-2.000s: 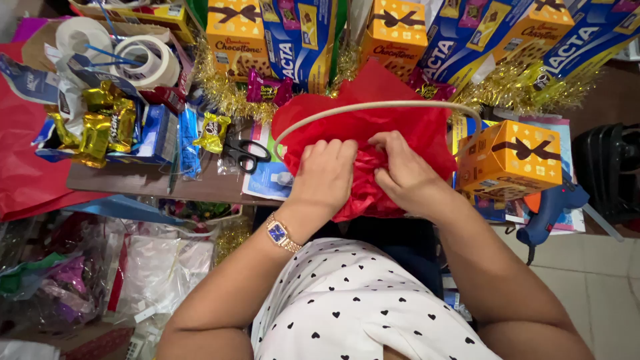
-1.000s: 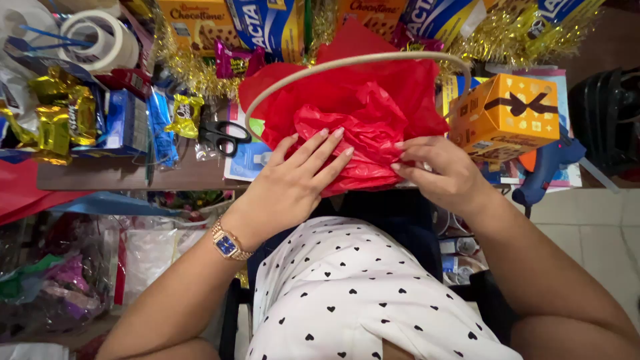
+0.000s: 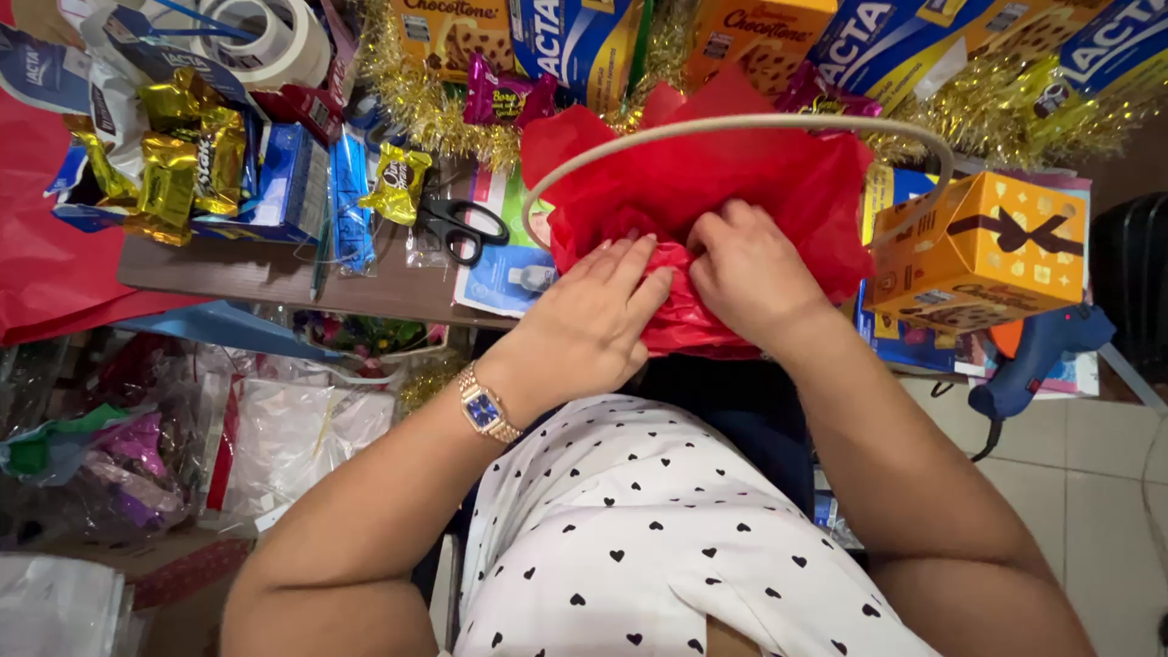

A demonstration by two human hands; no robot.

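Observation:
Red tissue paper (image 3: 794, 210) lines a basket whose pale hoop handle (image 3: 730, 121) arches over it; the paper hides the basket's body. My left hand (image 3: 593, 315), with a watch on the wrist, lies on the crumpled paper at the near left, fingers extended and fairly close together. Just right of it, my right hand (image 3: 753, 269) has its fingers curled down into the paper; their tips are hidden, so a grip on the paper cannot be made out. An orange Chocottone box (image 3: 981, 255) stands right of the basket. Black-handled scissors (image 3: 464, 230) lie to the left.
Gold tinsel (image 3: 438, 119) and upright Lacta boxes (image 3: 584, 55) line the back. At left are tape rolls (image 3: 292, 46) and a blue box (image 3: 297, 187) of gold-wrapped sweets. A blue glue gun (image 3: 1040, 356) rests at the right edge. Plastic bags (image 3: 301, 438) lie below the table at left.
My right hand has moved from the paper's near right edge deeper into the middle, its fingers now curled down. The left hand remains on the paper at the near left.

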